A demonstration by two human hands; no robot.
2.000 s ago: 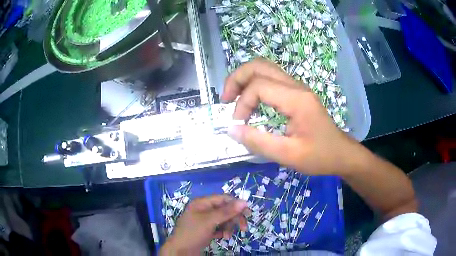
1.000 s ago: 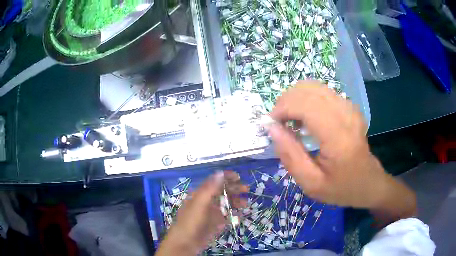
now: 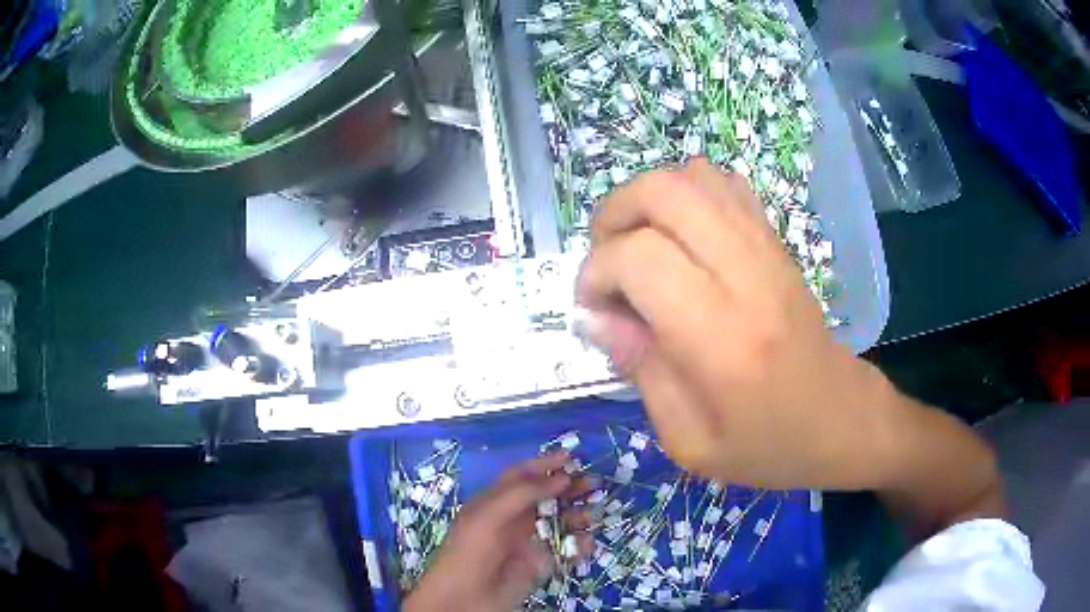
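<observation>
The bright metal assembly fixture (image 3: 418, 347) lies across the bench front, partly glared out. My right hand (image 3: 729, 335) is at its right end, fingertips pinched on a small white-headed part, blurred by glare; its stem is hidden. My left hand (image 3: 508, 532) is palm-up over the blue tray (image 3: 362, 514), fingers curled around stemmed parts (image 3: 567, 442), with a white head at the fingertips; how many it holds is unclear. More white-headed parts with thin green or silver stems lie scattered in the tray.
A clear plastic bin (image 3: 867, 263) heaped with stemmed parts is beyond my right hand. The steel bowl feeder (image 3: 347, 120) is upper left, and a narrow feeder track (image 3: 500, 155) runs to the fixture. A small clear box (image 3: 914, 155) and a blue angular object (image 3: 1016, 126) are upper right.
My right hand has moved left to the fixture's right end, and its fingers have closed together. My left hand has turned and shifted slightly right and down over the tray.
</observation>
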